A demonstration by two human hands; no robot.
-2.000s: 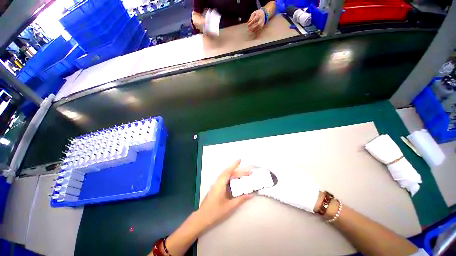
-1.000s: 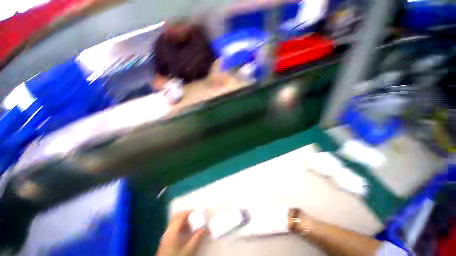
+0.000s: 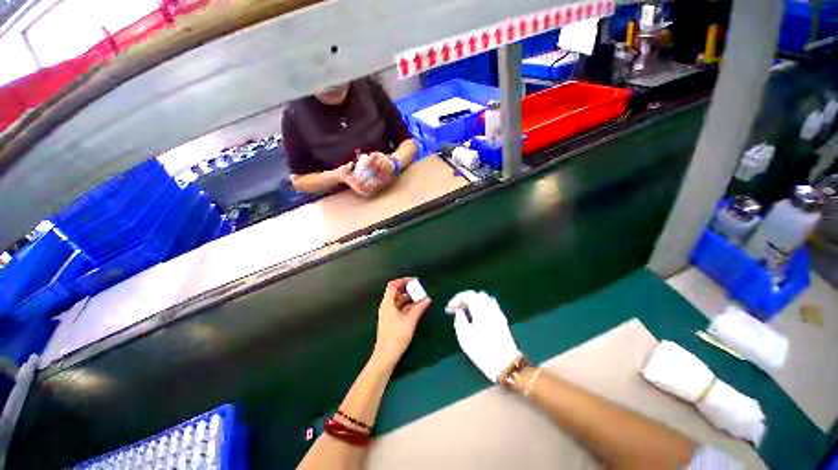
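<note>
My left hand (image 3: 401, 317) is bare and holds one small white block (image 3: 416, 290) between thumb and fingers, over the dark green conveyor belt (image 3: 303, 321). My right hand (image 3: 483, 334) wears a white glove and is just to the right of it, fingers curled, with a gap between the hands. I see nothing in the right hand, but its palm side is partly hidden. A blue tray (image 3: 237, 441) with rows of white units is cut off at the bottom left edge.
A beige sheet (image 3: 570, 386) lies on the green mat (image 3: 542, 332). An off-white bundle (image 3: 703, 389) and a white pad (image 3: 749, 337) lie right. A blue bin (image 3: 735, 266) with bottles stands beyond the grey post (image 3: 717, 138). A person (image 3: 345, 138) works opposite; a red crate (image 3: 574, 112) is behind the belt.
My hands have moved forward from over the beige sheet to over the belt, and apart. The left now holds a single block instead of a row. The view has turned up and right.
</note>
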